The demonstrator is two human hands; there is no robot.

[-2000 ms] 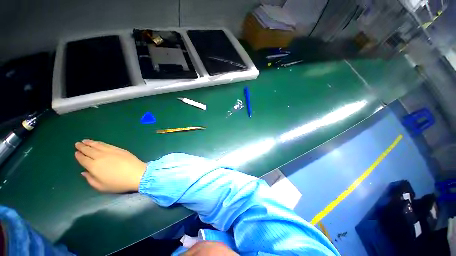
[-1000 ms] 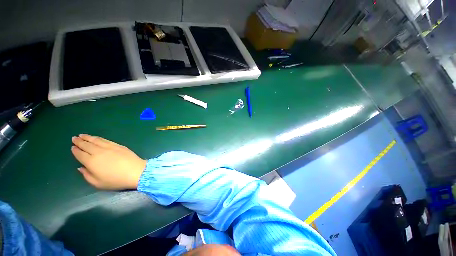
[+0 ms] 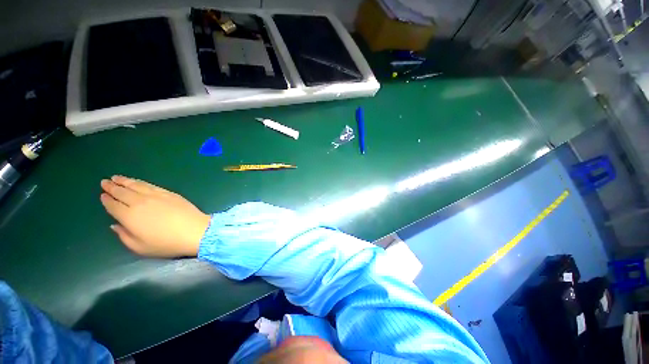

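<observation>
My right hand [image 3: 156,219] lies palm down on the green bench mat [image 3: 235,206], fingers extended to the left, holding nothing. My left hand is not in view; only its blue sleeve shows at the bottom left. Beyond my right hand lie a blue triangular pick [image 3: 211,146], gold-yellow tweezers [image 3: 260,168], a white tube with a thin tip [image 3: 280,128], clear film scraps [image 3: 344,136] and a slim blue stick [image 3: 361,131]. At the back a white foam tray [image 3: 235,104] holds two dark tablets [image 3: 133,60] [image 3: 317,48] and an open tablet with its internals showing [image 3: 240,53].
An electric screwdriver [image 3: 18,165] lies at the left edge. A cardboard box with papers [image 3: 391,27] and small tools [image 3: 409,64] are at the back. Right of the bench edge are the blue floor with a yellow line [image 3: 502,252] and dark bundles [image 3: 558,302].
The view has shifted, so the tray and tools appear higher in the picture. My right hand stays flat on the mat; nothing was picked up.
</observation>
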